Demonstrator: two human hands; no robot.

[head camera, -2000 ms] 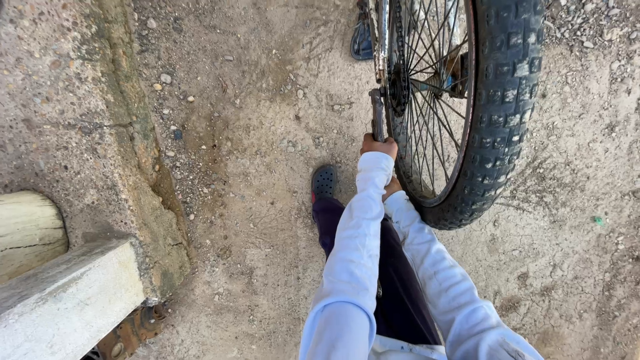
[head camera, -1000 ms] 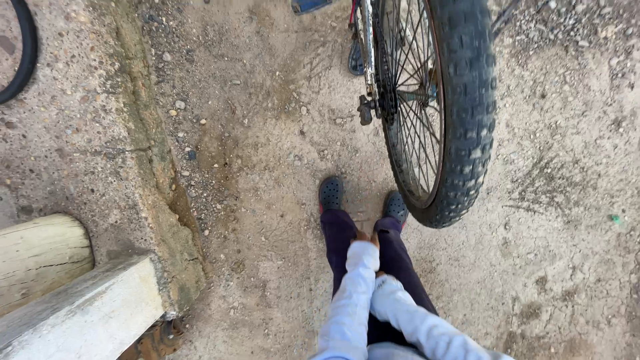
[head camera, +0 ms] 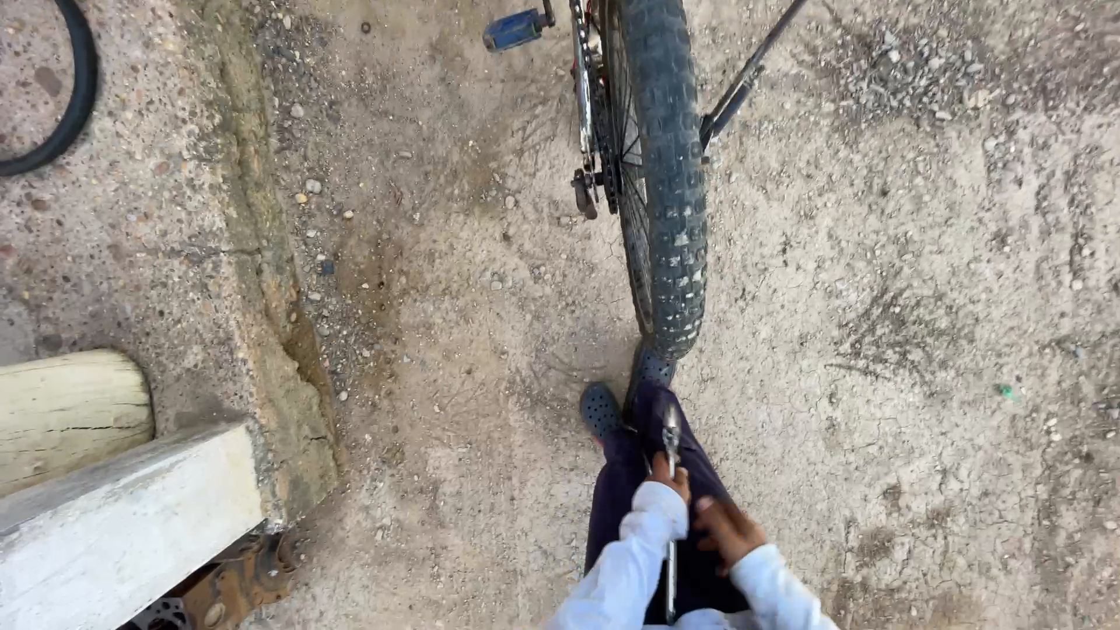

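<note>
My left hand (head camera: 669,478) is closed around a long metal wrench (head camera: 671,429), whose head sticks out past the fingers and whose shaft shows again below the sleeve. Just to the right, my right hand (head camera: 728,530) has its fingers spread, slightly blurred, with nothing seen in it. Ahead of both hands stands a bicycle's rear wheel with a knobby black tire (head camera: 672,201), its lower end over one of my clogs. Left of the wheel are the chain and sprocket (head camera: 606,166), and a blue pedal (head camera: 514,30) is at the top.
A kickstand (head camera: 748,83) slants out right of the wheel. On the left is a concrete ledge (head camera: 175,289) bearing a black tire (head camera: 83,79), a wooden post (head camera: 74,416) and a white-painted block (head camera: 140,525). Rusty metal parts (head camera: 236,586) lie below it. Gravel is scattered on the dirt ground.
Two seconds ago my left hand was up at the wheel's hub area; both hands are now back near my legs and apart. The wrench now shows plainly in my left hand.
</note>
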